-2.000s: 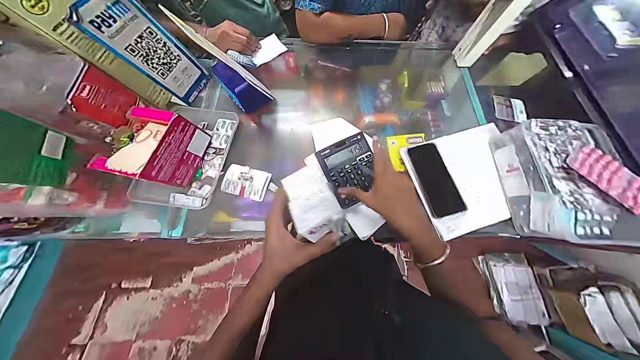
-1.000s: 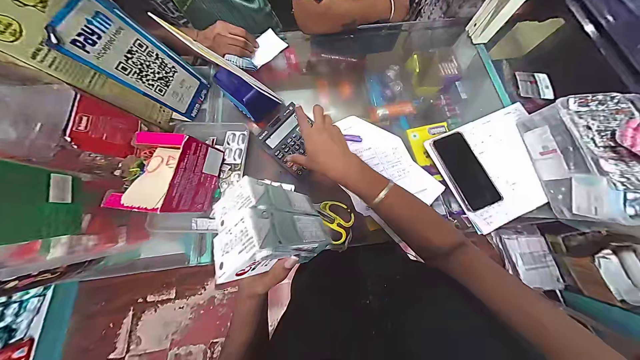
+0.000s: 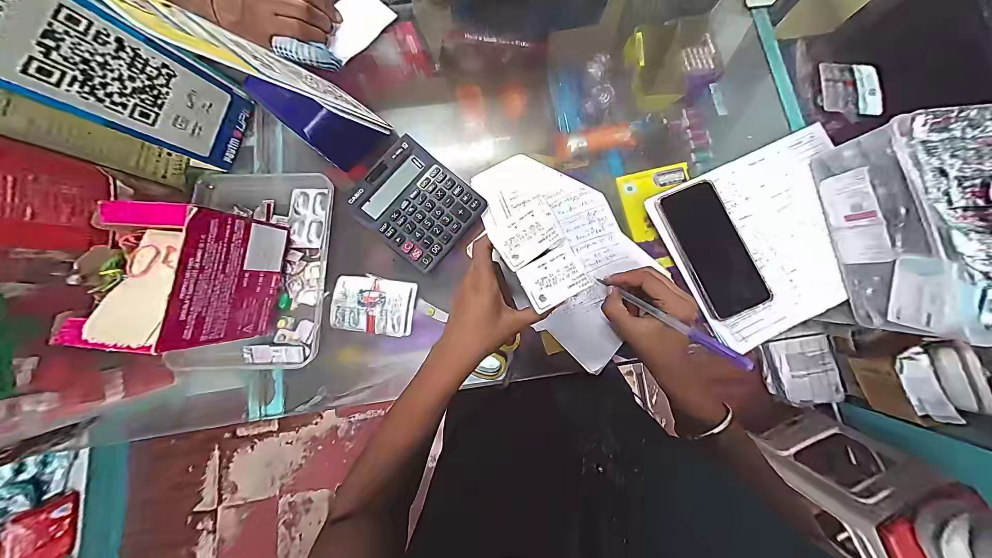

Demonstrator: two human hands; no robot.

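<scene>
My left hand point(image 3: 484, 306) holds small white printed packets point(image 3: 535, 240) over handwritten paper sheets point(image 3: 593, 221) on the glass counter. In my right hand point(image 3: 647, 310) is a pen with a purple end point(image 3: 674, 322), its tip at the paper beside the packets. A dark desk calculator point(image 3: 418, 203) lies just beyond my left hand. Left of that hand rests a white medicine strip or packet point(image 3: 373, 305). Part of a yellow scissors handle point(image 3: 508, 345) shows under my left wrist. To the right, a smartphone point(image 3: 717, 249) lies on white sheets point(image 3: 790, 225).
At left stand a clear plastic tray point(image 3: 325, 232) of blister packs, an opened magenta box point(image 3: 225, 279) and a code-bearing stand point(image 3: 124, 77). Another person's hand point(image 3: 287, 19) rests at the far edge. A yellow packet point(image 3: 647, 198) and a clear bin point(image 3: 860, 256) are at right.
My right hand has left the calculator and now holds a pen at the paper. The packets in my left hand have moved right, from beside the scissors to over the sheets.
</scene>
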